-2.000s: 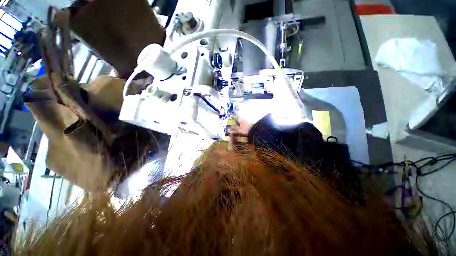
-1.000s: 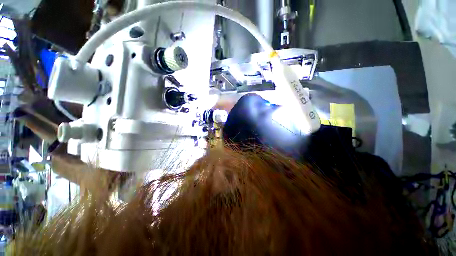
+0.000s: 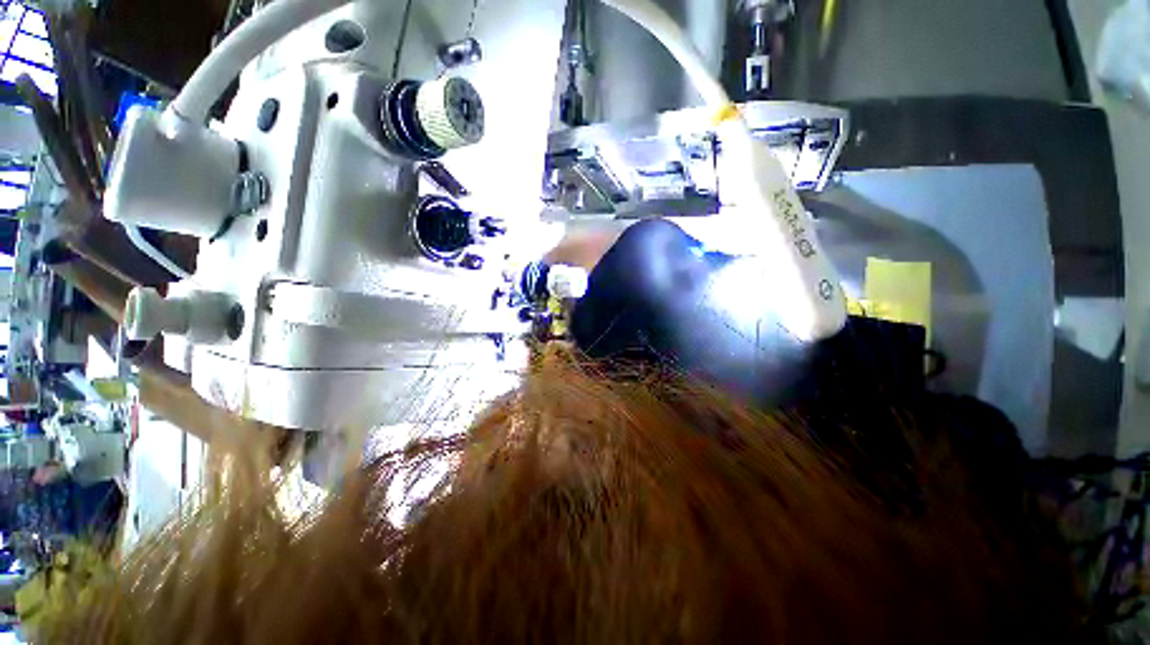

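The white sewing machine head [image 3: 341, 265] fills the left and middle of the view, with round knurled dials [image 3: 448, 116] on its front. A dark sleeve [image 3: 656, 290] reaches in beside the needle area [image 3: 549, 284]. A small patch of skin of my right hand [image 3: 575, 248] shows at the sleeve's end, mostly hidden by the head's parts and glare. Its fingers cannot be made out. My left hand is not in view. Brown hair covers the lower half. The work under the needle is hidden.
The lamp tip [image 3: 797, 258] hangs over the sleeve on a bent white tube. A metal clamp bracket [image 3: 706, 158] lies behind. Yellow tape [image 3: 898, 290] is on a pale sheet [image 3: 1009, 252] at right. Brown bag parts [image 3: 95, 271] stand left. Dark cords [image 3: 1116, 529] lie lower right.
The view has moved much closer to the machine head since two seconds ago. The bags at left and the white cloth at right have slid towards the edges. The hand is less visible.
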